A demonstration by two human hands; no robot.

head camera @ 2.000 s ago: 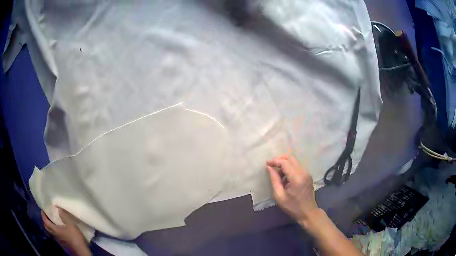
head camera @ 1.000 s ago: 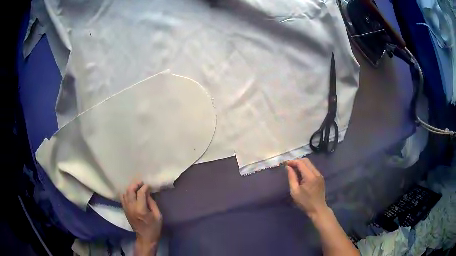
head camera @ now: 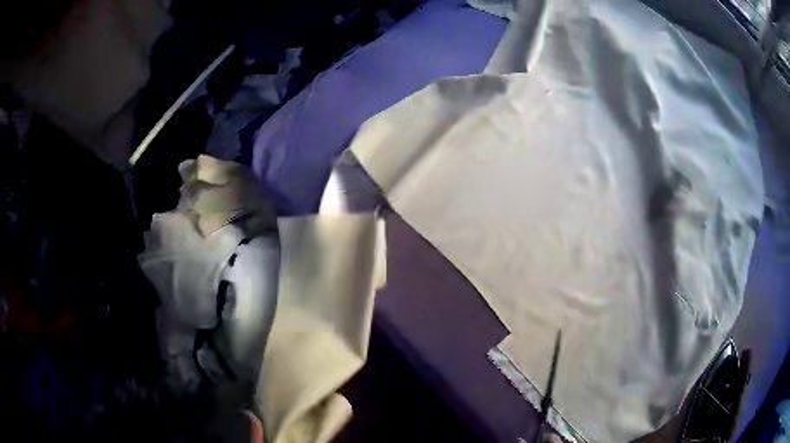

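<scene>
The pale main cloth (head camera: 554,190) lies with soft folds over the purple-blue table. A pale cut piece (head camera: 320,285) is apart from it at the table's near left side, folded at its lower end. A fingertip of my left hand (head camera: 254,426) shows at the bottom edge, beside the piece's lower end; the rest is cut off, so its grip is hidden. The dark shears (head camera: 552,374) lie on the cloth's near edge, their handles cut off by the frame. My right hand is not clearly in view.
A heap of pale cloth (head camera: 203,260) is left of the cut piece. The iron (head camera: 712,394) is at the lower right. Bare purple-blue table surface (head camera: 433,294) shows beside the main cloth. A thin pale stick or strip (head camera: 180,105) is at the upper left, amid dark surroundings.
The view has swung left. The rounded cut piece has left the main cloth and is now at the left, folded. Both hands have mostly gone out of the picture.
</scene>
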